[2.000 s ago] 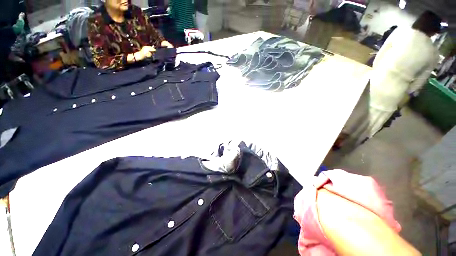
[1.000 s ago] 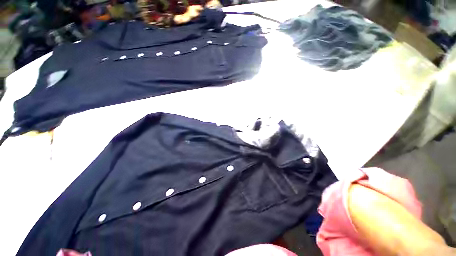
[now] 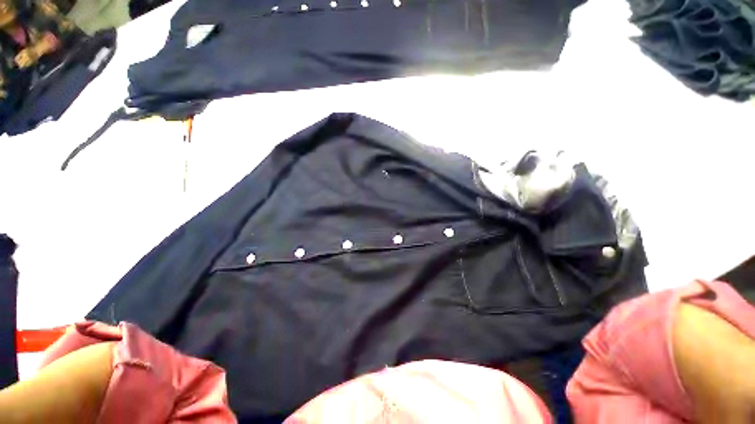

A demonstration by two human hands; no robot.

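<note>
A dark navy denim garment [image 3: 306, 306] lies spread on the white table [image 3: 248, 141], partly against the pink shirt. Its row of silvery buttons [image 3: 347, 245] runs across the front. A chest pocket [image 3: 513, 281] with tan stitching shows to the right of the row. The collar opening [image 3: 538, 180] shows a pale inner side. Both forearms with rolled pink sleeves enter at the lower corners. Both hands are cut off by the picture's edge, so what they hold cannot be seen.
A second denim garment [image 3: 331, 50] lies across the far side of the table. Folded dark denim pieces [image 3: 704, 45] are heaped at the far right. A patterned sleeve [image 3: 33, 41] and a dark cloth [image 3: 62, 79] are at the upper left. A red-orange strip [image 3: 41, 339] shows at the left.
The view has tilted down and turned left, so the far workers are mostly or wholly out of it. My left forearm has come into view. The near garment lies much as before.
</note>
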